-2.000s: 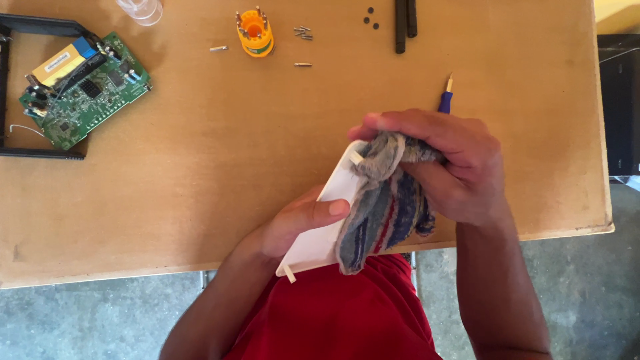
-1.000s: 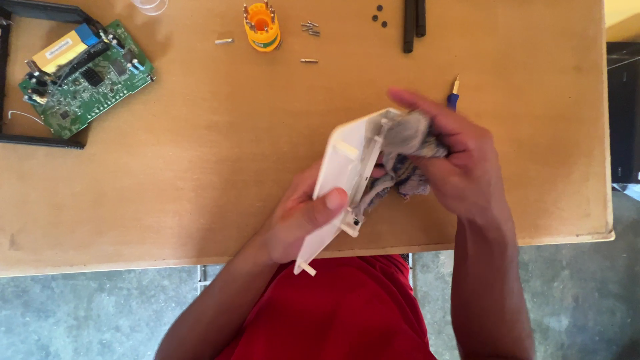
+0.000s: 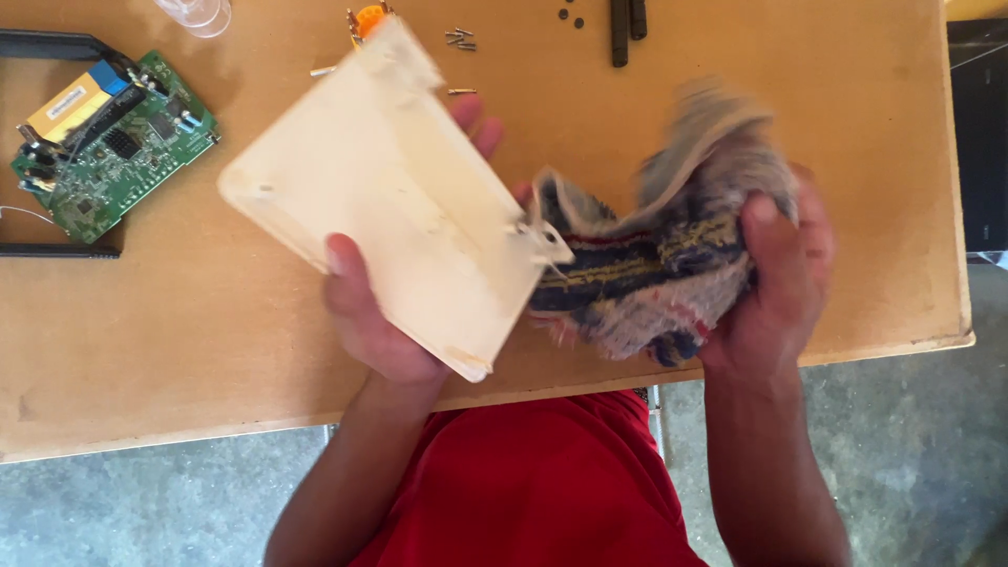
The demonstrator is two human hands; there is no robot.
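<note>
My left hand [image 3: 378, 323] grips a white plastic housing panel [image 3: 394, 189] from its lower left edge, thumb on the near face and fingertips showing past the far edge. The panel is tilted over the table, with small posts and a bracket with a hole at its right side. In my right hand [image 3: 780, 276] is a bunched, striped cloth [image 3: 654, 260], blurred at its top. The cloth's left end lies beside the panel's bracket; whether they touch I cannot tell.
A green circuit board [image 3: 126, 150] lies in a black frame [image 3: 55, 250] at left. Beyond the panel stand an orange bit holder [image 3: 368, 20] and loose screwdriver bits [image 3: 461, 39]. Black rods [image 3: 620, 31], small dark discs [image 3: 579, 24] and a clear cup [image 3: 201, 14] are at the far side.
The panel has turned so its broad face shows, and it has moved left. My right hand has drawn the cloth away to the right, where it hangs more spread out.
</note>
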